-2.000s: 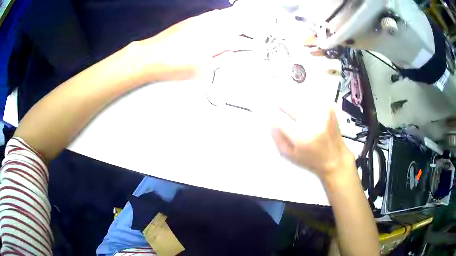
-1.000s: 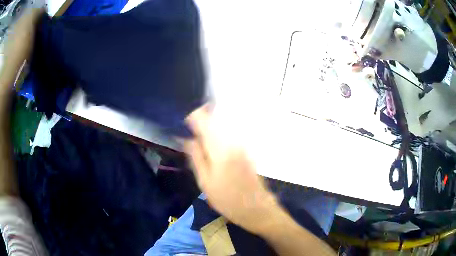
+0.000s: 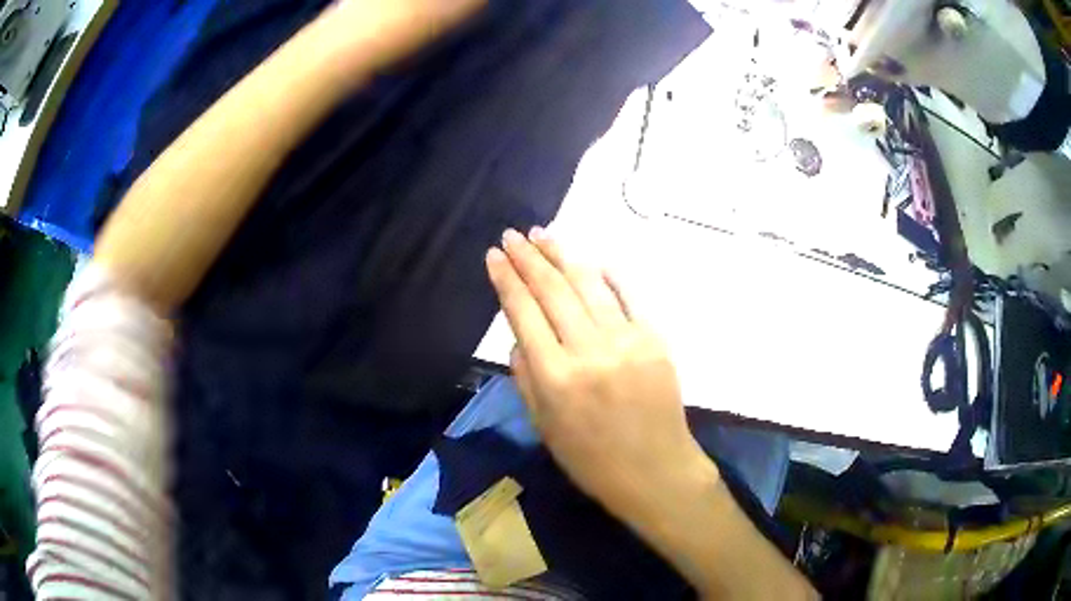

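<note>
A large navy-black cloth panel (image 3: 388, 223) covers the left of the white table (image 3: 752, 317) and hangs down over its front edge. My left hand (image 3: 405, 12) is at the top edge of the picture over the cloth, mostly cut off, so its fingers cannot be made out. My right hand (image 3: 593, 364) lies palm down at the cloth's right edge, fingers pointing up and left and close together. No held thing shows in it. The white sewing machine head (image 3: 963, 53) is at the upper right, away from the cloth's corner.
Black-handled shears (image 3: 957, 364) lie at the right end of the table beside a black box (image 3: 1034, 382). A round metal disc (image 3: 806, 156) and a pink-handled item (image 3: 921, 188) lie near the machine. Dark cloth with a tan label (image 3: 503, 540) rests on the lap. A yellow-rimmed basket (image 3: 940, 540) is below right.
The dark cloth has been spread over the table's left and reaches further right. My left arm has swung from the far left up across it. My right hand has moved slightly right.
</note>
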